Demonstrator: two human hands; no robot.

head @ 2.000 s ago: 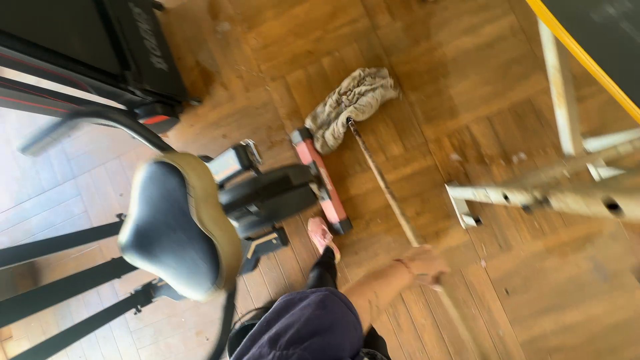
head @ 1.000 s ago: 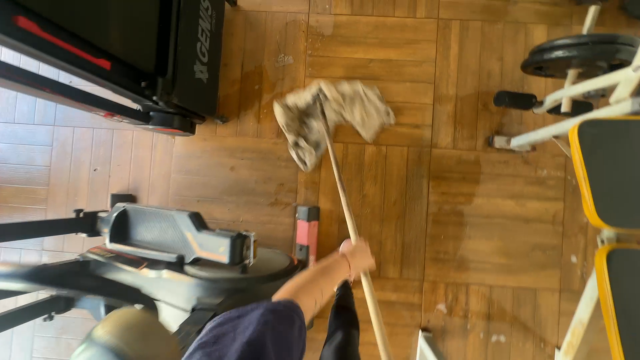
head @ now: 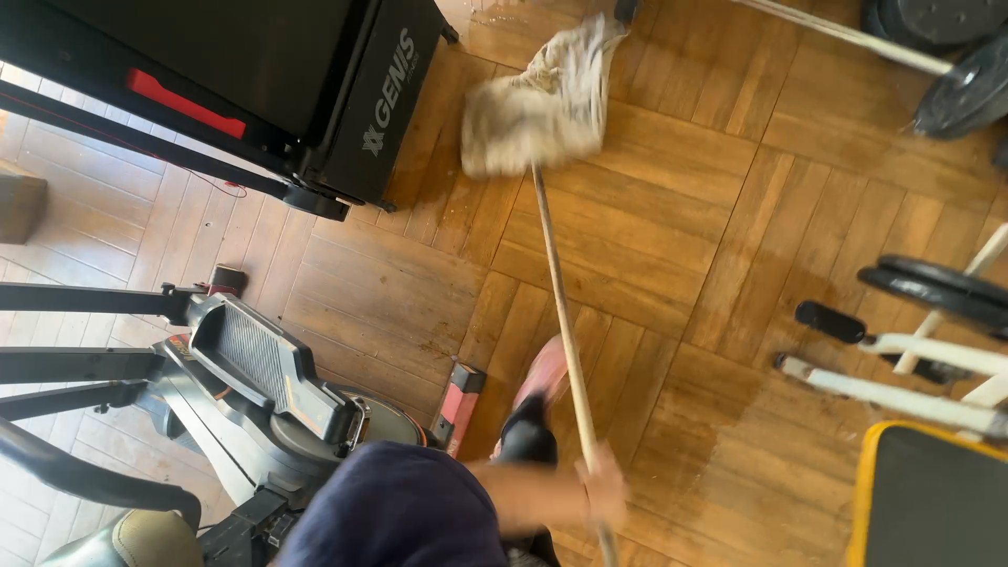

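My left hand, blurred, is closed around the pale wooden handle of a mop near the bottom of the view. The handle runs up and slightly left to a dirty beige rag mop head, which lies spread and blurred on the wet wood-patterned floor. A dark blue sleeve covers my upper arm. My right hand is out of view. A pink shoe shows beside the handle, below a black-clad leg.
A black treadmill stands at upper left, and an exercise machine with a pedal at lower left. Its red-and-black foot rests near my shoe. On the right are a white-framed bench with a yellow-edged pad and weight plates.
The view has shifted and turned strongly. The mop head has moved from beside the exercise machine's red foot to near the treadmill's end. My left hand has kept its hold on the handle.
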